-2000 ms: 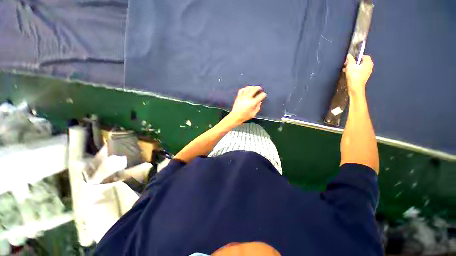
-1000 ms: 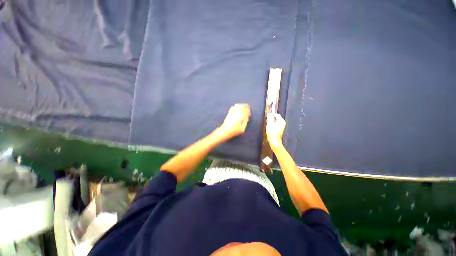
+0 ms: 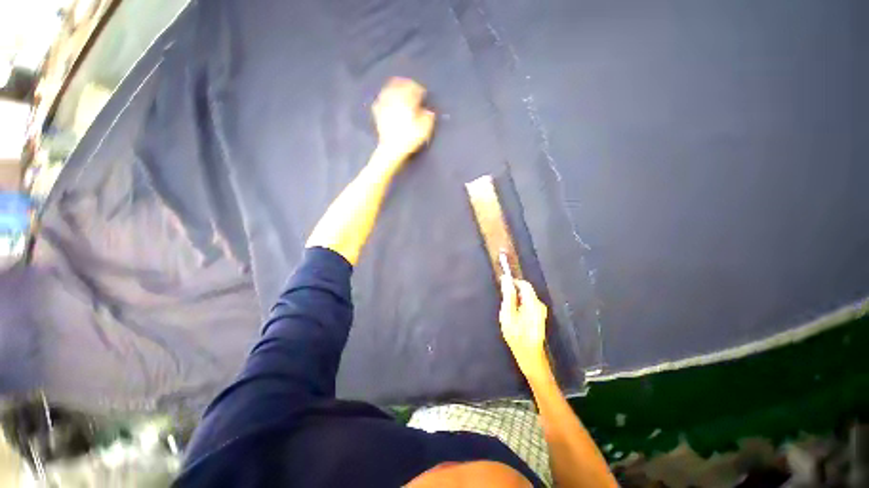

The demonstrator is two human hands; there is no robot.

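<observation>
Navy fabric (image 3: 686, 191) spreads over the table, smooth at the right and wrinkled in folds at the left. My right hand (image 3: 523, 319) holds a narrow brown bar (image 3: 491, 217) with worn pale patches, which lies on the fabric pointing away from me; its near part is hidden by the hand and forearm. My left hand (image 3: 402, 116) is on the fabric farther away and to the left, blurred; its fingers look bent, and I cannot tell whether it grips cloth. A pale broken chalk line (image 3: 545, 148) runs across the fabric right of the bar.
The fabric's pale near edge (image 3: 753, 353) curves along the table side at the right. Green floor (image 3: 667, 410) with lint and scraps (image 3: 762, 462) lies below it. Blurred pale and blue items (image 3: 13, 212) are at the far left, beyond the fabric.
The view has turned toward the left. The bar, first right of the chalk line, now lies left of it, still in my right hand. My left hand has moved from the near edge farther across the fabric.
</observation>
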